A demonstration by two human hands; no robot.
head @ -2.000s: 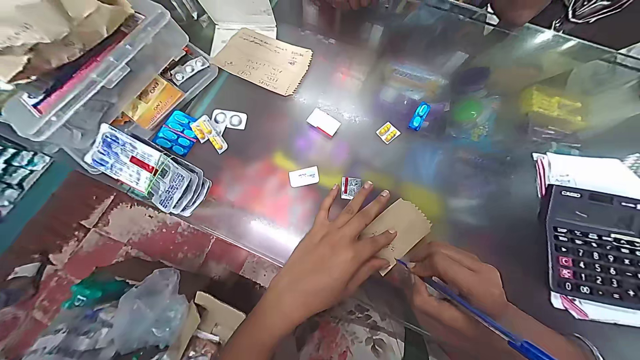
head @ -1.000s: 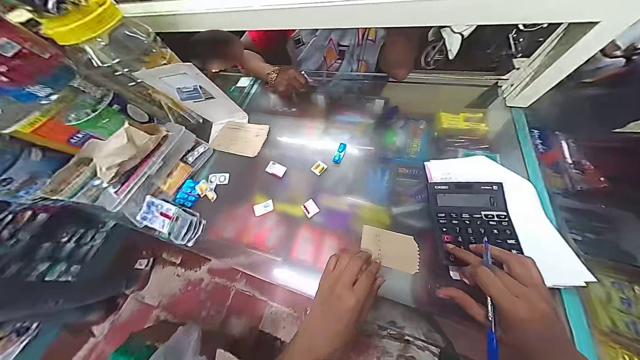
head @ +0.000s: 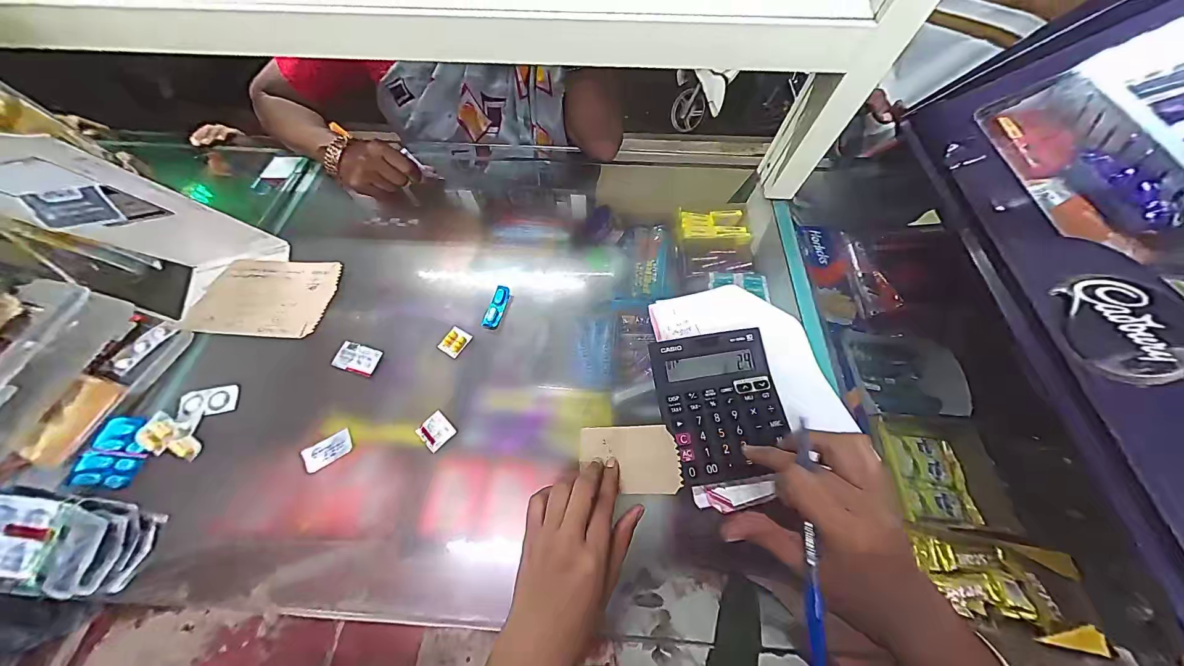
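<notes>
My left hand (head: 575,532) rests its fingertips on a small brown paper envelope (head: 638,460) with a jagged edge, flat on the glass counter (head: 370,546). My right hand (head: 823,504) holds a blue pen (head: 812,573), while its index finger touches the lower keys of a black Casio calculator (head: 720,402). The calculator lies on white paper sheets (head: 805,361). Left of the envelope are a red and white tablet strip (head: 436,431), a white strip (head: 326,450), another red and white strip (head: 357,358), a yellow tablet piece (head: 454,341) and a blue blister piece (head: 496,307).
A larger brown paper envelope (head: 268,298) lies at the left, near blue blister packs (head: 109,453) and stacked packs (head: 74,546). Across the counter, a person's hand (head: 377,168) rests on the glass. A white frame post (head: 805,139) stands beyond, and a purple Cadbury case (head: 1045,305) is at the right.
My right hand has moved from the brown envelope, where its pen was, to the calculator. My left hand stays at the envelope. The view has swung toward the far side of the counter.
</notes>
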